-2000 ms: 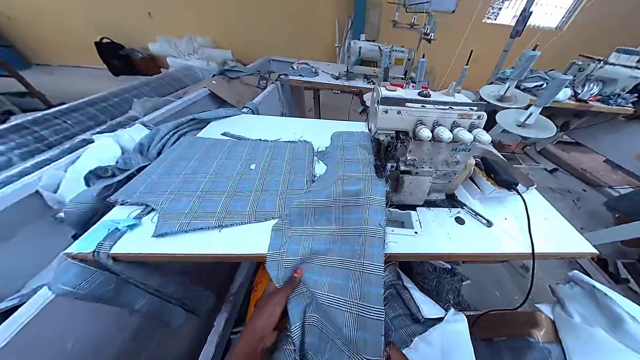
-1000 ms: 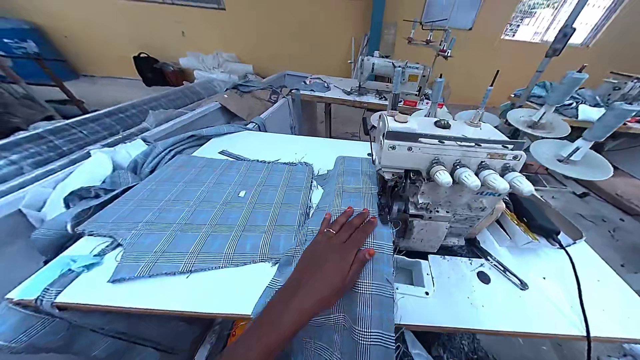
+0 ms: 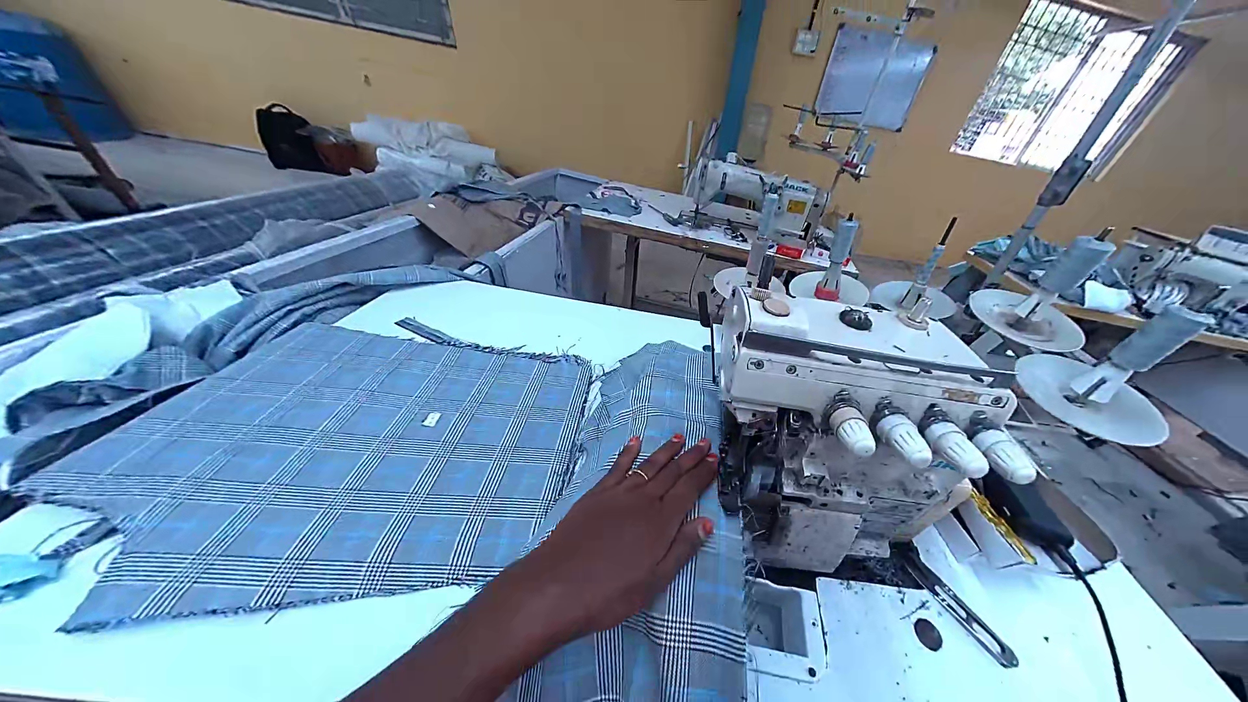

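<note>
My left hand (image 3: pixel 629 546) lies palm down, fingers spread a little, on a grey-blue plaid fabric piece (image 3: pixel 673 634). A ring is on one finger. The fabric runs along the left side of a white overlock sewing machine (image 3: pixel 858 361), its right edge against the sewing area, close to my fingertips. Left of it a wider plaid panel (image 3: pixel 322 478) with frayed edges and a small white tag (image 3: pixel 431 419) lies flat on the white table (image 3: pixel 244 663). My right hand is out of view.
Metal tweezers (image 3: pixel 960 604) and a black device with a cable (image 3: pixel 1029 512) lie right of the machine. Thread cones on round holders (image 3: pixel 1092 400) stand behind it. Bundled fabric (image 3: pixel 283 302) borders the table's left. Another sewing machine (image 3: pixel 760 195) stands farther back.
My left hand has moved from the fabric's near part up onto its top beside the machine, between the first and second frames. The view has shifted, bringing the machine closer.
</note>
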